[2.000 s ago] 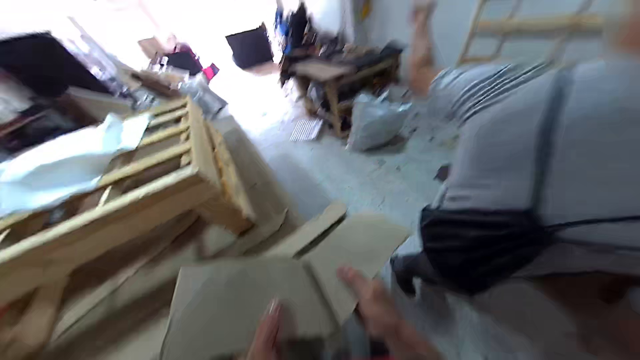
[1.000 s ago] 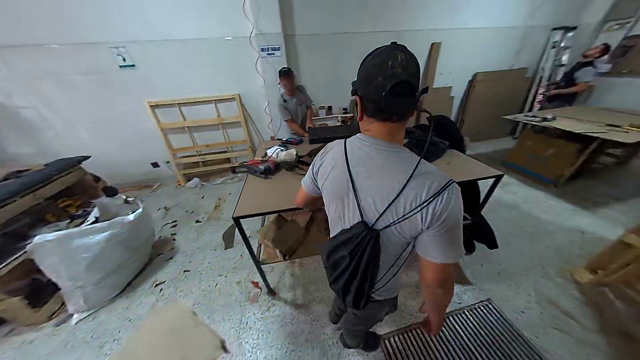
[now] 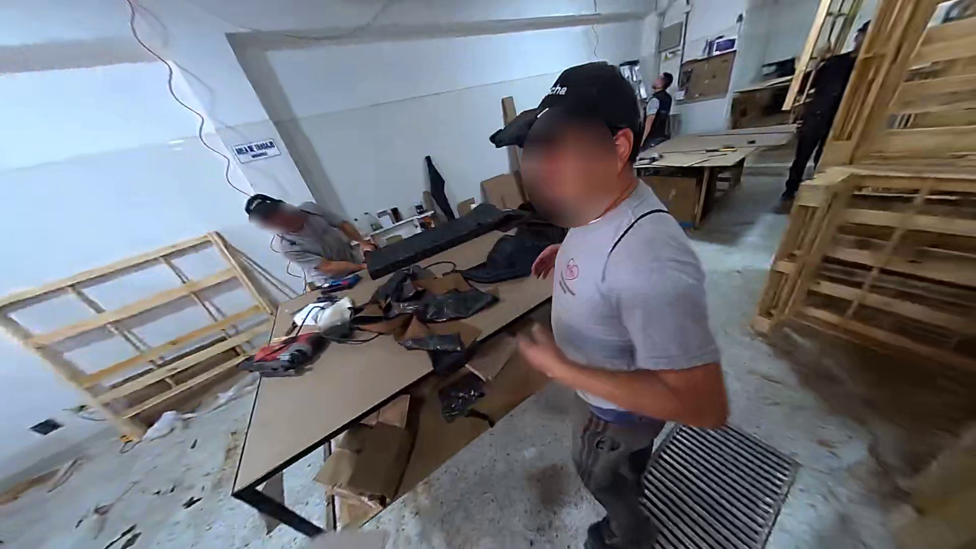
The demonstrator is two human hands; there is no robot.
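Neither my left hand nor my right hand shows in the view of now. A pale edge at the bottom, perhaps cardboard, is too little to name surely. Before me stands a worktable point(image 3: 335, 412) with a black metal frame. On it lie a red and black power tool point(image 3: 288, 352), a white plastic bag point(image 3: 324, 314), black plastic scraps point(image 3: 457, 303) and a long black padded piece point(image 3: 438, 238). A co-worker point(image 3: 633, 305) in a grey shirt stands at its right side, both hands empty-looking. Another person point(image 3: 309, 242) leans over the far side.
Cardboard boxes point(image 3: 374, 457) sit under the table. A wooden frame point(image 3: 137, 328) leans on the left wall. Wooden pallet-like frames point(image 3: 900, 252) are stacked at right. A metal floor grate point(image 3: 717, 484) lies beside the co-worker. Farther back are another table point(image 3: 709, 150) and more people.
The co-worker, seen from behind one second ago, has turned to face this way. My hands, on flat cardboard two seconds ago, have left the view. The view has swung strongly.
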